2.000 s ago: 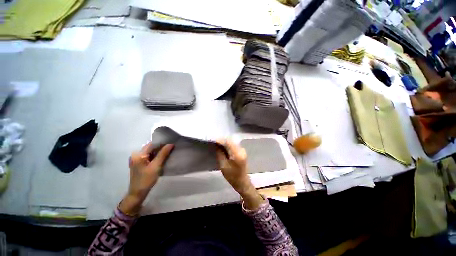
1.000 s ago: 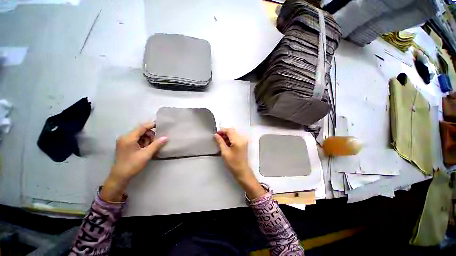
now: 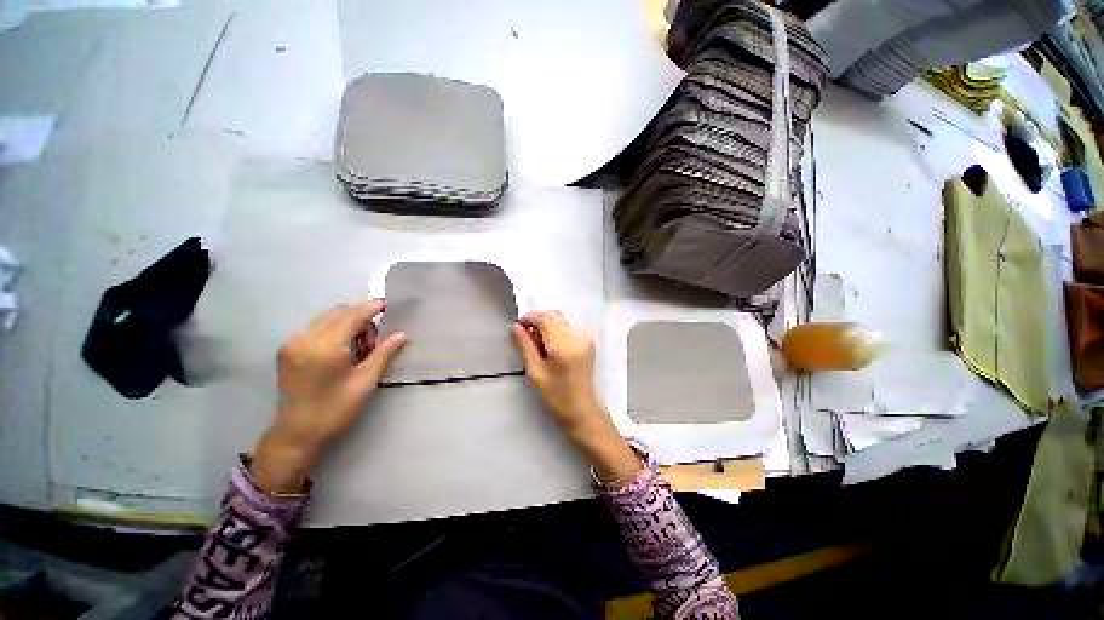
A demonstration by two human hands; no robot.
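Observation:
A grey lining piece [image 3: 450, 317] lies over a white stiffener board [image 3: 378, 281], whose white edge shows at the top and upper left. My left hand [image 3: 333, 369] grips the lining piece at its left edge, thumb on top. My right hand [image 3: 557, 363] grips it at its right edge with thumb and fingers. A second grey piece [image 3: 690, 372] lies on a white sheet [image 3: 768, 388] to the right of my right hand. A low stack of grey pieces [image 3: 421, 133] sits behind my hands.
A tall tied bundle of grey pieces [image 3: 714, 170] stands behind right. An amber glue bottle [image 3: 831, 346] lies on its side at right. Black cloth [image 3: 148, 317] lies left. Khaki panels [image 3: 999, 291] and brown bags [image 3: 1090, 303] are far right. A tall white stack [image 3: 920, 42] stands at back right.
The lining piece was bent up between my hands and now lies flat. Since one second ago it has shifted slightly, and a white edge shows above it. The view has moved closer.

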